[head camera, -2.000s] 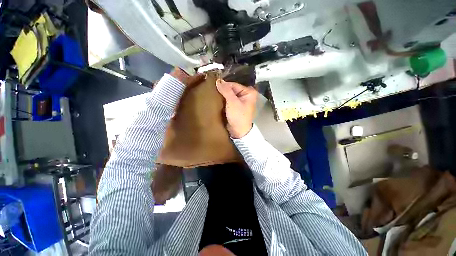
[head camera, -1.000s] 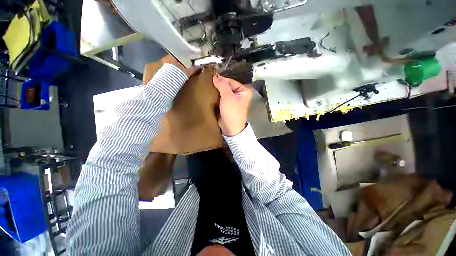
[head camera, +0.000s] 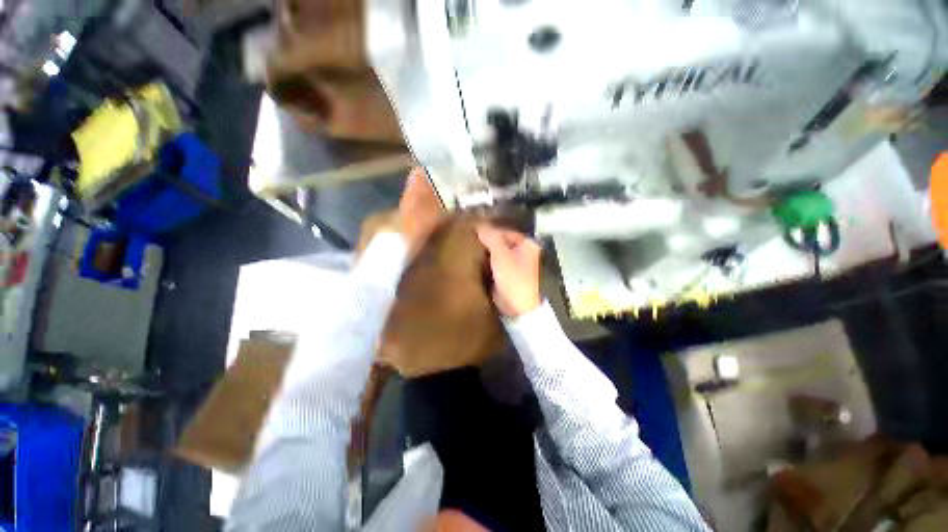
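Note:
A tan-brown leather panel (head camera: 442, 301) hangs from the bed of the white sewing machine (head camera: 644, 78) down toward my lap. Its top edge is at the dark presser foot and needle area (head camera: 509, 156). My left hand (head camera: 421, 211) lies at the panel's upper left, close to the machine head; its fingertips are blurred. My right hand (head camera: 509, 262) pinches the panel's upper right edge just below the presser foot. The needle itself is too blurred to make out.
A green knob or spool (head camera: 804, 211) sits on the machine table. Brown panels lie on a white sheet (head camera: 275, 296) at left and in a heap (head camera: 863, 488) at lower right. Blue bins (head camera: 172, 187) stand at far left. An orange round thing (head camera: 941, 197) is at the right edge.
The view has tilted up, showing the machine's lettering and more brown pieces at upper left. My left hand shows more clearly beside the head. My right hand stays at the panel edge.

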